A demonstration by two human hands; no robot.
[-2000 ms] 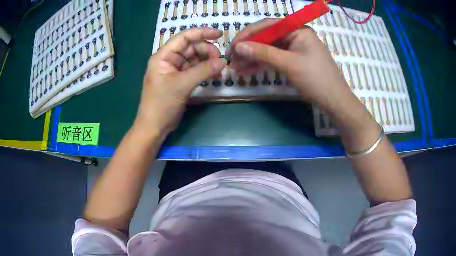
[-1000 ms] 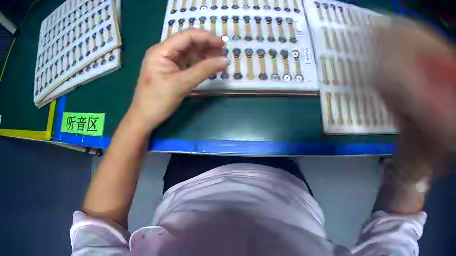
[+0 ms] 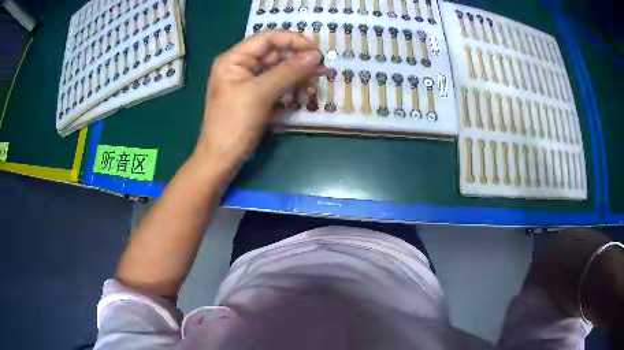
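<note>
My left hand [image 3: 256, 92] is over the left part of the centre foam tray [image 3: 383, 124], thumb and forefinger together. A small dark part seems to show at the fingertips, but it is too small to be sure. The tray has rows of dumbbell-shaped slots with dark round ends, and a few silver-faced discs, one [image 3: 332, 55] just right of my fingertips. My right forearm, dark and with a bracelet, is at the lower right edge; the hand itself is cut off by the frame. The red probe is not visible.
The right foam tray [image 3: 523, 184] has mostly plain tan slots, with several dark ends at its upper left. Stacked trays [image 3: 123, 99] lie at the left. A green label [image 3: 124, 162] sits near the blue-taped front edge [image 3: 328, 205]. Yellow tape [image 3: 41, 171] is at the left.
My right hand has moved away from the centre tray with the red probe, rightward and then down out of view. My left hand stays over the tray. The trays appear shifted right in view.
</note>
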